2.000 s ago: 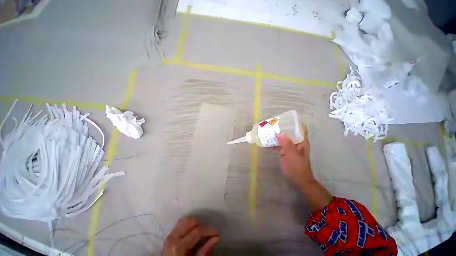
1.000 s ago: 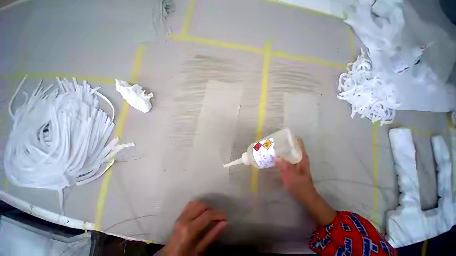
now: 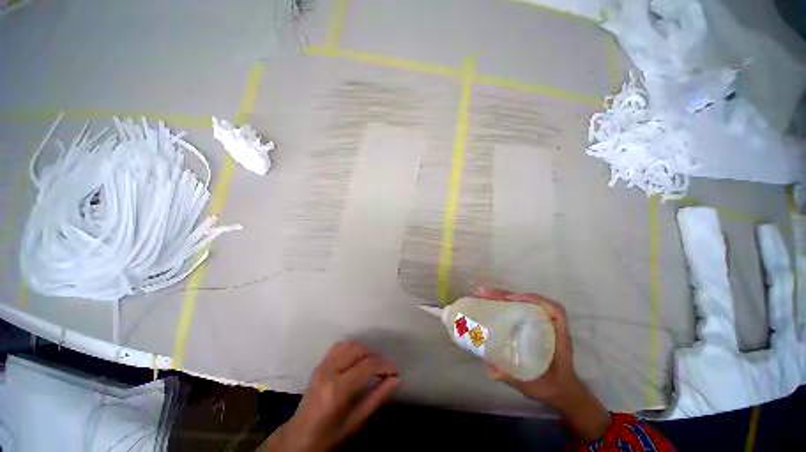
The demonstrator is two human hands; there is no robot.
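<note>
A clear squeeze bottle [image 3: 515,334] with a thin nozzle and a white label with red and yellow marks is in my right hand [image 3: 543,353], tilted, nozzle pointing left above the surface near the front edge. My left hand [image 3: 349,388] is low at the front edge, to the left of the bottle, fingers curled towards the thumb; whether it holds anything is hidden. Two pale rectangular patches [image 3: 380,194] with dark streaks around them show on the grey-beige surface in front of my hands.
A heap of white strips [image 3: 115,212] lies left, a crumpled white scrap [image 3: 243,146] beside it. Tangled white cords [image 3: 638,141] and loose fabric [image 3: 742,146] lie at right, above a U-shaped white panel [image 3: 733,384]. White sheets [image 3: 71,406] are below the table edge at left.
My right hand has moved the bottle down towards the front edge and tilted it more towards the camera. My left hand stays low by the edge. The view has shifted.
</note>
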